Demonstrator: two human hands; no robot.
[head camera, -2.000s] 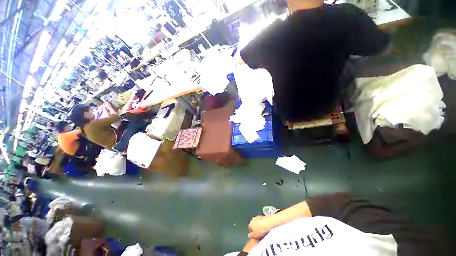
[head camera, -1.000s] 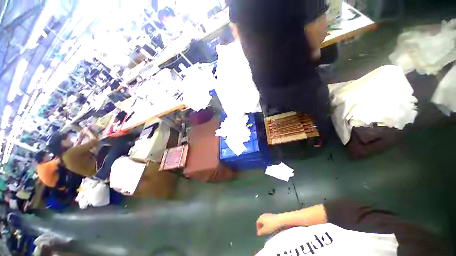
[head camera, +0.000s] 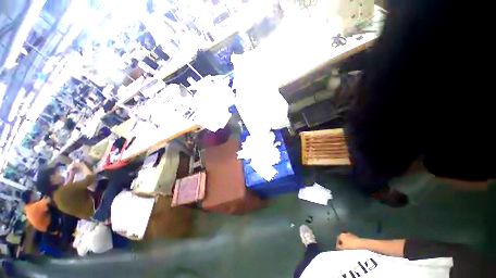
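Note:
My right hand (head camera: 346, 241) is small and blurred at the lower right, on a bare forearm reaching from a dark sleeve over my white lettered front. Its fingers look curled; nothing shows in it, but I cannot tell if it is empty. My left hand is out of the picture. In front of me, white cloth pieces (head camera: 261, 155) hang over a blue plastic crate (head camera: 272, 179) on the floor. A loose white piece (head camera: 315, 194) lies on the green floor beside the crate.
A person in black (head camera: 424, 92) fills the right side, close to me. A slatted wooden stool (head camera: 326, 147) stands below a sewing table (head camera: 310, 70) with scissors (head camera: 339, 39). A brown-covered box (head camera: 223, 182) stands left of the crate. Seated people are farther left.
The person in black has left the stool and moved right, closer to me, uncovering the stool and table. My left hand, partly seen two seconds ago, is gone. My right hand shows farther right.

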